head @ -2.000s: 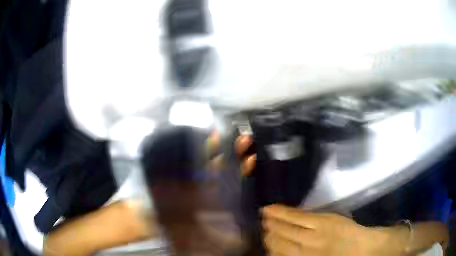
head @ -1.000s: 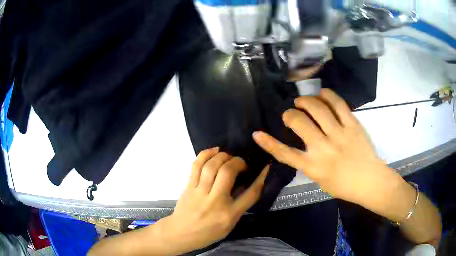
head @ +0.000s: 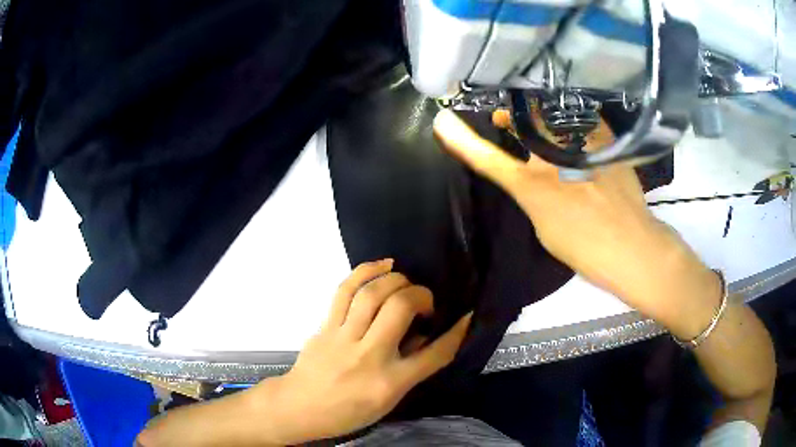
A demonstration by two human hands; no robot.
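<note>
A black garment piece (head: 401, 192) lies under the sewing machine head (head: 524, 35) and runs down over the table's front edge. More black cloth is heaped to the left of it. My left hand (head: 375, 349) holds the piece near the table edge, a fold between thumb and fingers. My right hand (head: 567, 201) lies on the cloth at the needle area, its thumb or a finger stretched to the left under the head. A chrome loop (head: 659, 113) and the tension assembly (head: 567, 118) hide part of the right hand. The needle tip cannot be made out.
The white table (head: 262, 288) has a measuring tape (head: 576, 336) along its front edge. A small black hook-shaped thing (head: 156, 329) lies at the front left. Yellow-and-dark snips (head: 775, 186) lie at the far right. A blue bin (head: 100, 406) stands below the table at the left.
My right hand has moved up to the needle area. The machine head shows lower and larger in the view. My left hand stays on the cloth in nearly the same place.
</note>
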